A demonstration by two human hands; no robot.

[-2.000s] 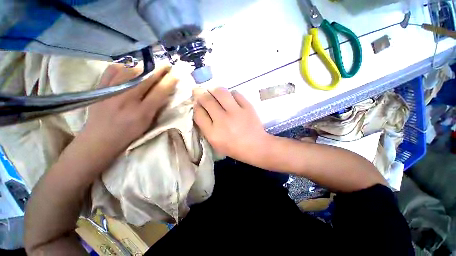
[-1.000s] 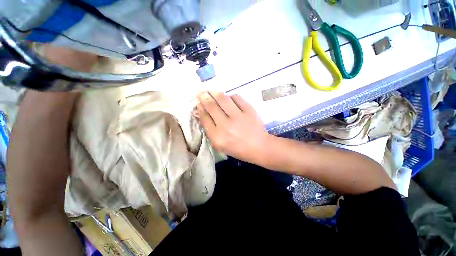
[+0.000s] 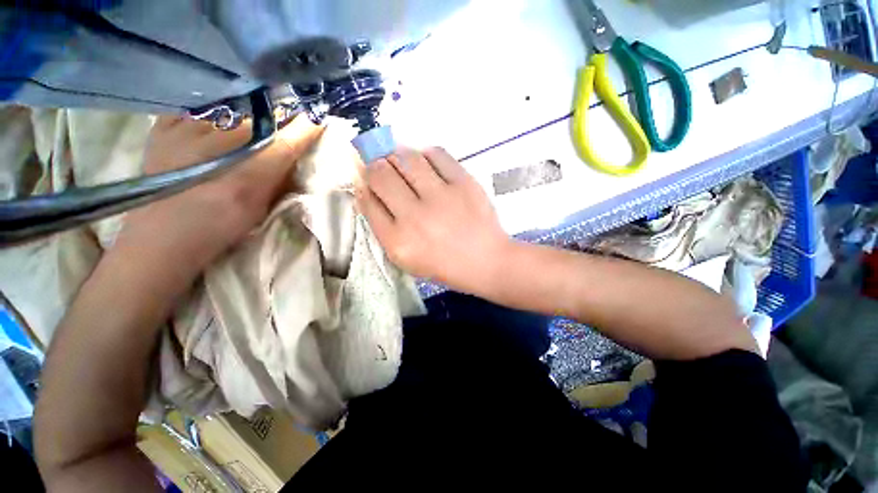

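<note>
The tan fabric piece (image 3: 255,308) lies bunched in folds on the table edge and hangs over it towards my lap. My left hand (image 3: 226,173) lies on the cloth behind the curved metal bar, its fingertips near the bright needle area. My right hand (image 3: 428,212) lies at the cloth's right edge, fingers close together and bent down, just below the grey-blue knob (image 3: 374,143). The thread tension assembly (image 3: 354,96) sits above the knob. The fingertips of both hands are washed out by glare, so their hold on the cloth is hard to see.
Scissors with yellow and green handles (image 3: 658,106) lie right of the needle on the white table (image 3: 520,217). A blue plastic crate (image 3: 791,241) with tan and white pieces stands below at right. A cardboard box (image 3: 255,448) is below at left. The machine head fills the upper left.
Since one second ago my left hand has come back into view from behind the machine head, onto the cloth near the needle. The cloth folds have shifted. My right hand has barely moved.
</note>
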